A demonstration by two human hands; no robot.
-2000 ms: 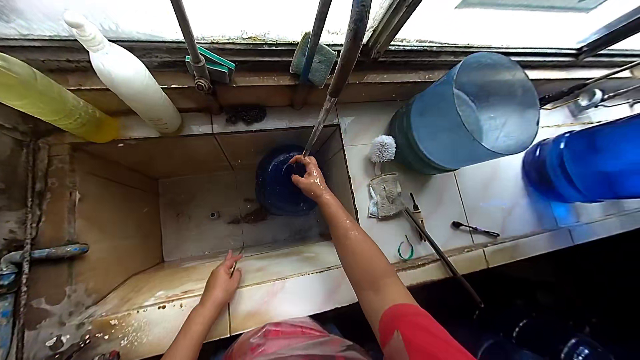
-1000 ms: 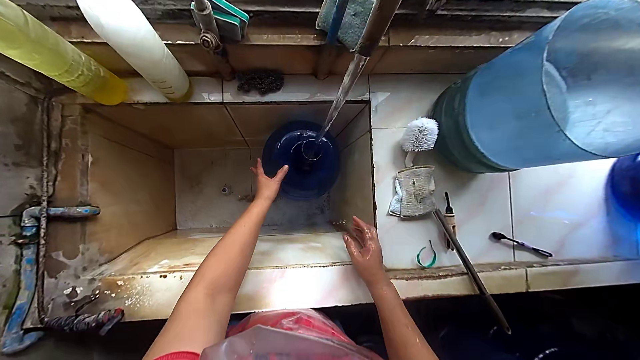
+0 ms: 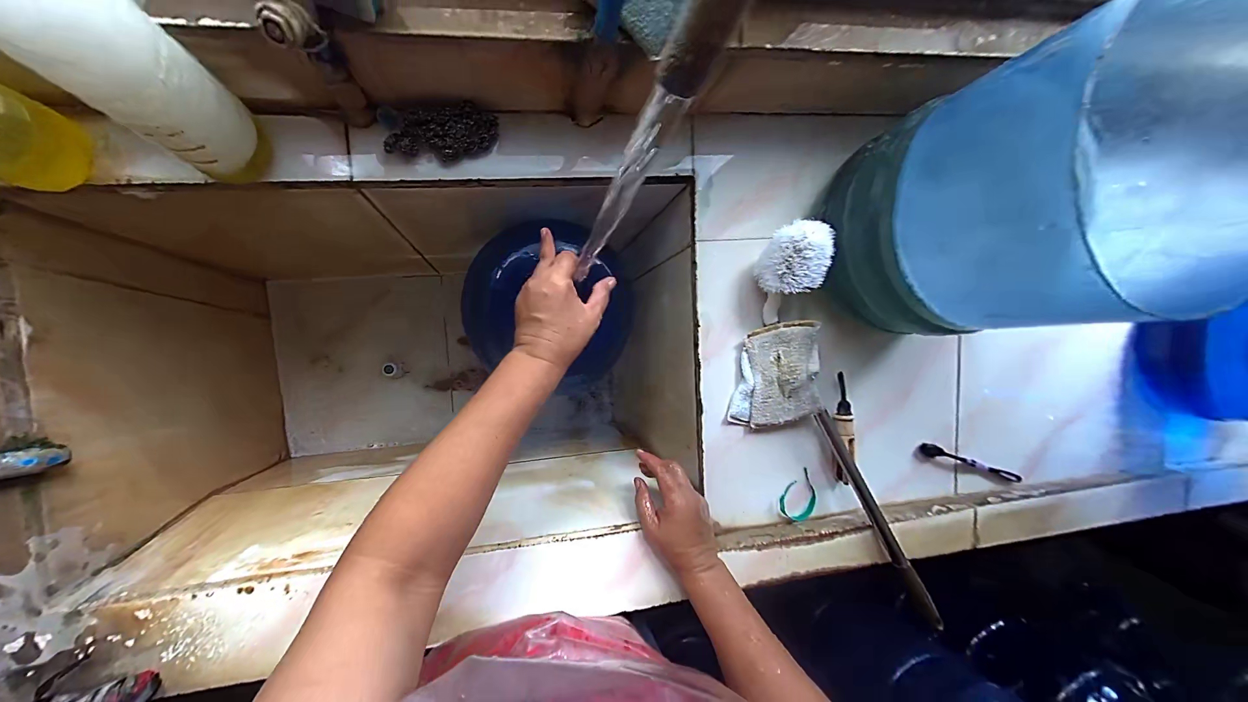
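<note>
A blue plastic water jug (image 3: 497, 292) stands upright in the tiled basin, its neck toward me. My left hand (image 3: 561, 307) lies over the jug's neck, fingers spread; whether it grips the neck is hard to tell. Water (image 3: 629, 175) pours from a pipe (image 3: 704, 49) onto the neck, beside my fingers. My right hand (image 3: 675, 512) rests at the basin's front rim, wet, fingers apart, holding nothing.
Right of the basin (image 3: 575, 565) lie a white round brush (image 3: 796, 255), a cloth pad (image 3: 780, 375) by a long rod (image 3: 882, 526), a small black brush (image 3: 970, 462) and a green ring (image 3: 798, 497). A large bluish container (image 3: 1004, 185) stands behind. A dark scourer (image 3: 444, 132) sits on the back ledge.
My left hand has moved from the jug's left side onto its neck. Two seconds ago my right hand was at the neck; now it is at the front rim. The view has come closer.
</note>
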